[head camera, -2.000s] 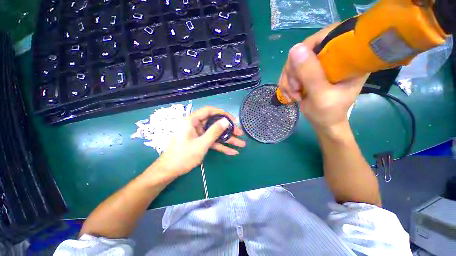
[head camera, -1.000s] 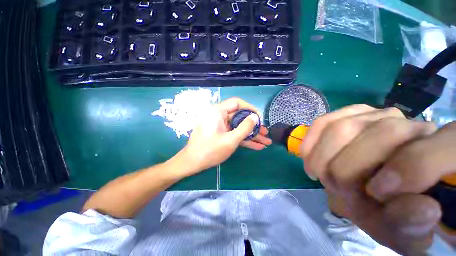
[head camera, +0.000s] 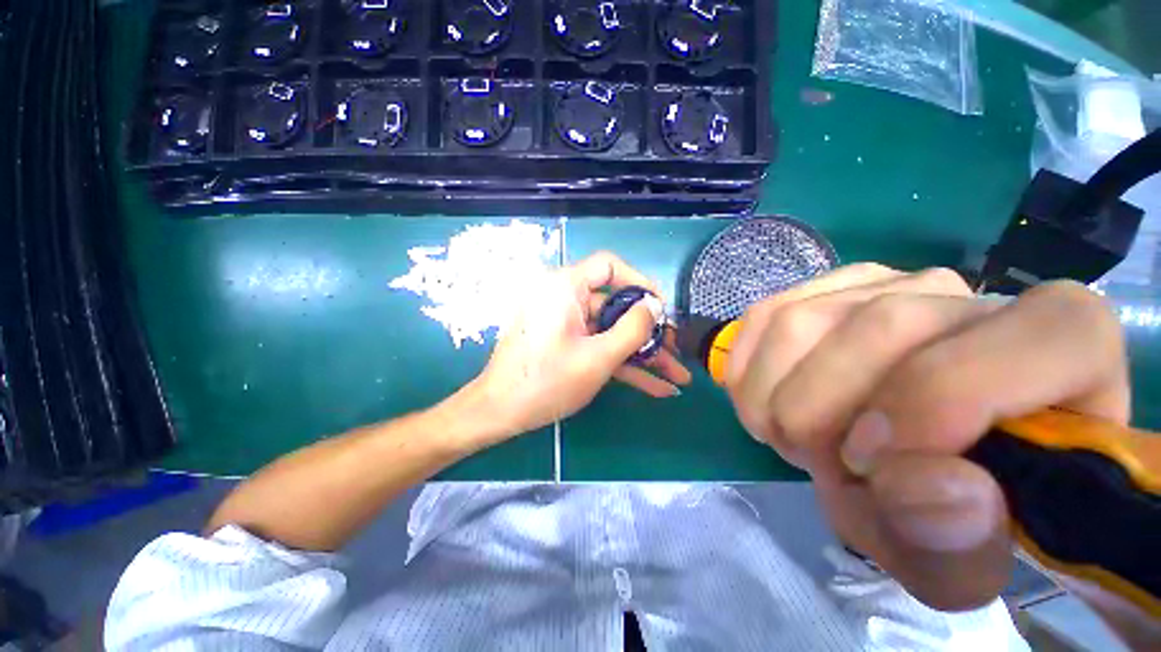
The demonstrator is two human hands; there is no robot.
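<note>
My left hand (head camera: 554,334) holds a small round black unit (head camera: 626,321) between thumb and fingers, above the green bench. My right hand (head camera: 910,395) is gripped around the orange and black electric screwdriver (head camera: 1082,490), large and close to the camera. Its dark nose points left at the unit's right side; whether the bit touches is hidden by my fingers. The round screw dish (head camera: 760,265) with grey speckled contents lies just behind the nose. A bright white pile of small parts (head camera: 478,278) lies left of my left hand.
A black compartment tray (head camera: 446,191) with round units stands at the back, on others. More stacked black trays (head camera: 70,280) stand at the far left. A bag of small parts (head camera: 898,51) lies behind the dish. A black box with cable (head camera: 1063,232) and a clear plastic bag (head camera: 1057,108) are at right.
Since two seconds ago, the screwdriver has moved from over the dish to the unit. Over the last second its nose has shifted slightly left, closer to the unit. The view has also shifted.
</note>
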